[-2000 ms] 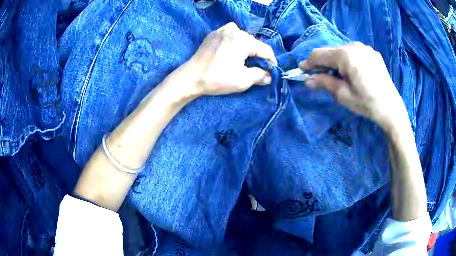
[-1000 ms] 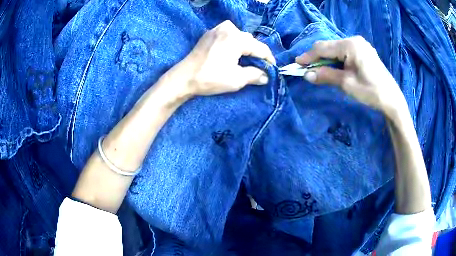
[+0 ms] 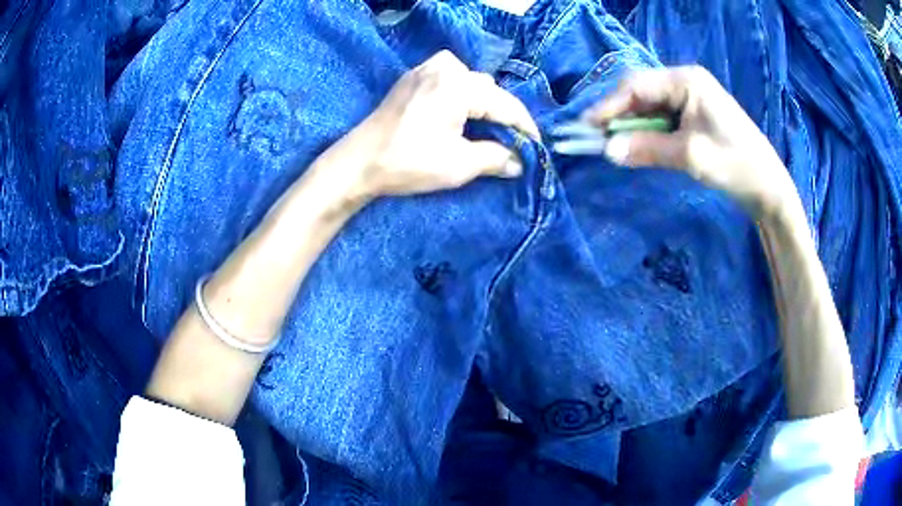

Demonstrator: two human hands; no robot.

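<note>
Blue denim jeans (image 3: 366, 326) with dark drawn motifs fill the middle of the view. My left hand (image 3: 435, 128) pinches a raised fold of the denim at the fly seam, between thumb and fingers. My right hand (image 3: 692, 133) holds thread snips (image 3: 584, 138) with a green grip. The silver blades are blurred and point left, close to the right side of the held fold. Whether they touch the cloth cannot be told. The waistband with a belt loop (image 3: 517, 69) lies behind the fold.
Other denim garments lie around, one with a stitched hem (image 3: 64, 272) at the left and folded ones (image 3: 836, 168) at the right. A red and dark blue thing shows at the lower right corner.
The held fold and my left hand have shifted slightly left, and the fold shows more of its stitched edge. The snips have moved slightly and their blades are now blurred.
</note>
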